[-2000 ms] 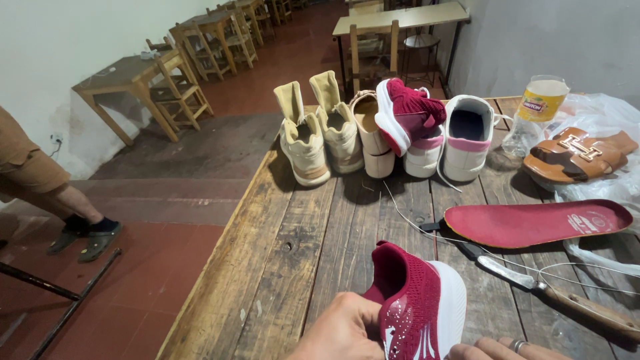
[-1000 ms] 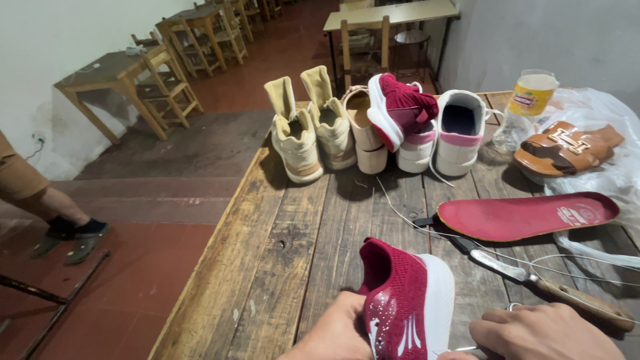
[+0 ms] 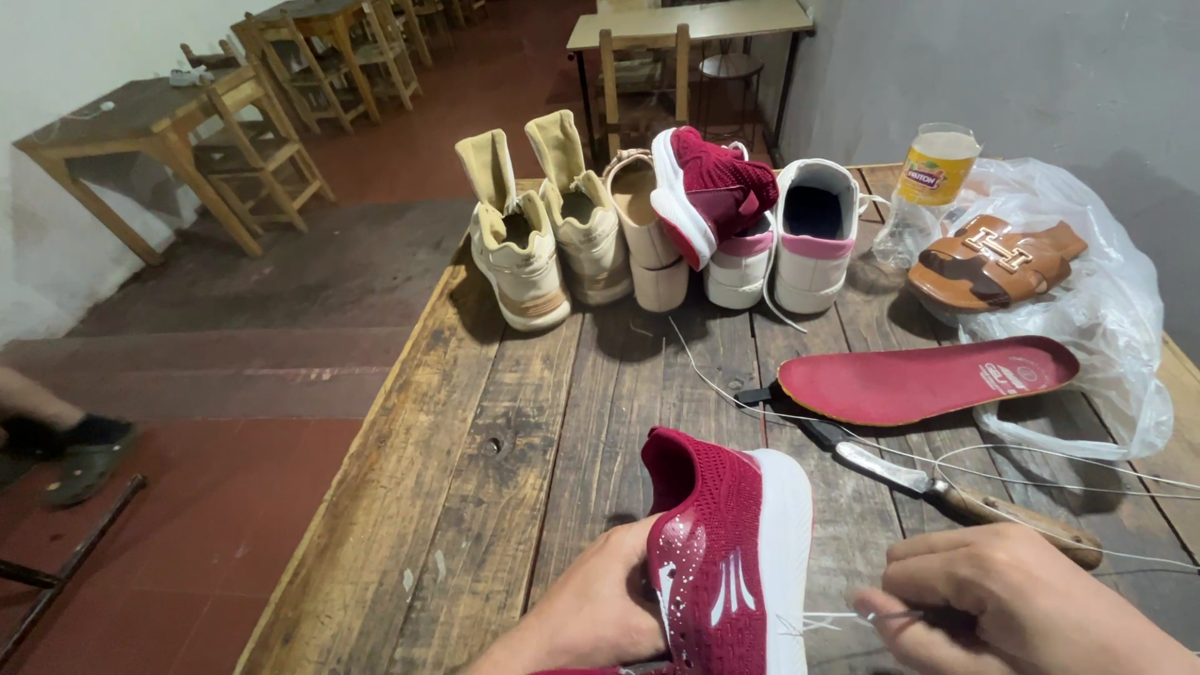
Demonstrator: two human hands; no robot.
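My left hand (image 3: 605, 600) is closed on a maroon knit sneaker (image 3: 717, 562) with a white sole, its heel pointing away from me. My right hand (image 3: 994, 600), to the right of the sole, pinches a thin dark tool, perhaps an awl or needle, mostly hidden by the fingers. White thread (image 3: 825, 619) runs taut from the sole's side to that tool. Beyond the right hand lie a red insole (image 3: 923, 380) and a knife with a wooden handle (image 3: 1022, 528), with loose white thread trailing over them.
Cream sneakers (image 3: 520, 267), a beige shoe (image 3: 647, 234), another maroon sneaker (image 3: 712, 192) and white-pink sneakers (image 3: 816, 239) line the far edge of the wooden table (image 3: 450, 450). At right are a cut plastic bottle (image 3: 928, 178), a brown sandal (image 3: 994, 262) and a plastic bag (image 3: 1116, 281). A person's leg (image 3: 37, 398) shows at left.
My right hand has moved right, away from the sole, and thread now stretches between them. My left hand stays on the maroon sneaker.
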